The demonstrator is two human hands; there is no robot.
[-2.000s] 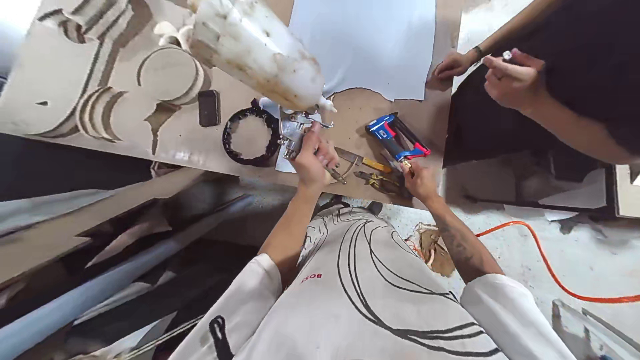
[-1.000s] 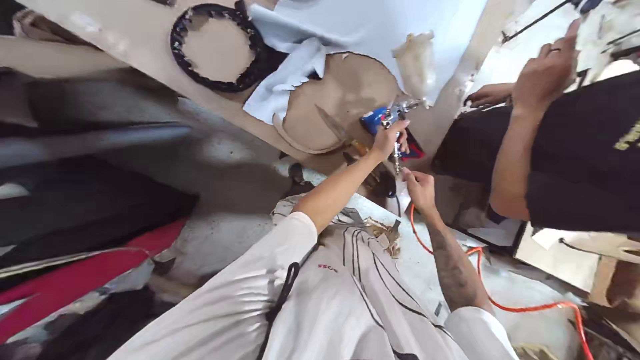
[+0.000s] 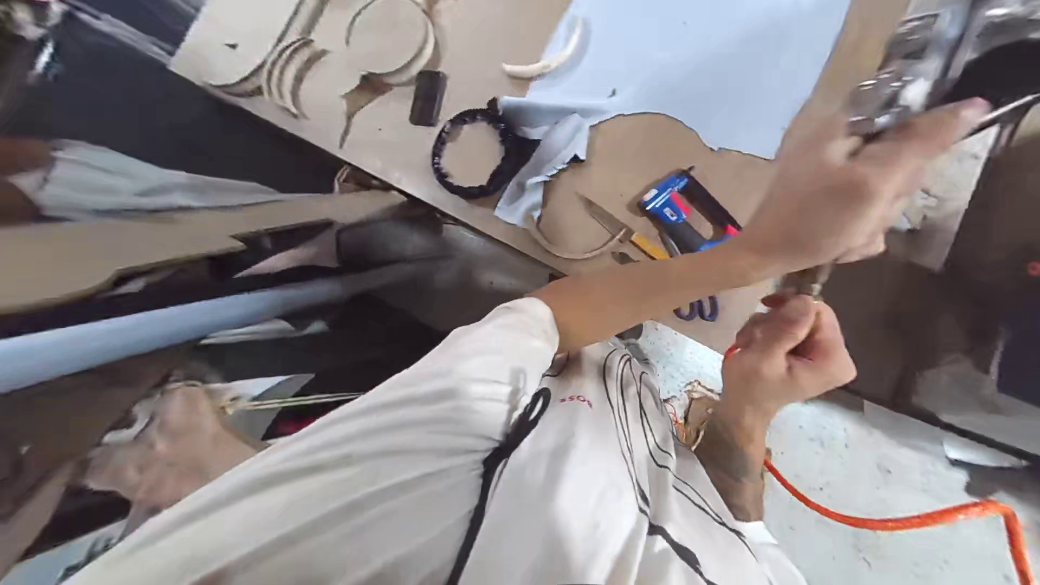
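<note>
My left hand (image 3: 841, 191) grips a metal spray gun (image 3: 881, 101) at the upper right, blurred; its cup cannot be made out. Just below, my right hand (image 3: 784, 349) is closed around a metal fitting (image 3: 806, 280) under the gun. An orange hose (image 3: 886, 520) runs from near my right forearm. On the workbench, left of my left hand, lie a blue and black staple gun (image 3: 670, 203), a knife with a yellow handle (image 3: 648, 245) and dark scissors handles (image 3: 699, 309), partly behind my left forearm.
A black gathered ring (image 3: 439, 158), a dark block (image 3: 428, 97) and curved beige pieces (image 3: 390, 36) lie on the bench (image 3: 357, 162). Pale sheeting (image 3: 707, 65) covers its far part. A pale blue pole (image 3: 162, 321) crosses the left side, near a blurred hand-like shape (image 3: 175, 447).
Two seconds ago my right hand was by the staple gun; now it holds the fitting below the spray gun. The other person's hands and the gun's whitish cup, seen earlier, no longer show clearly.
</note>
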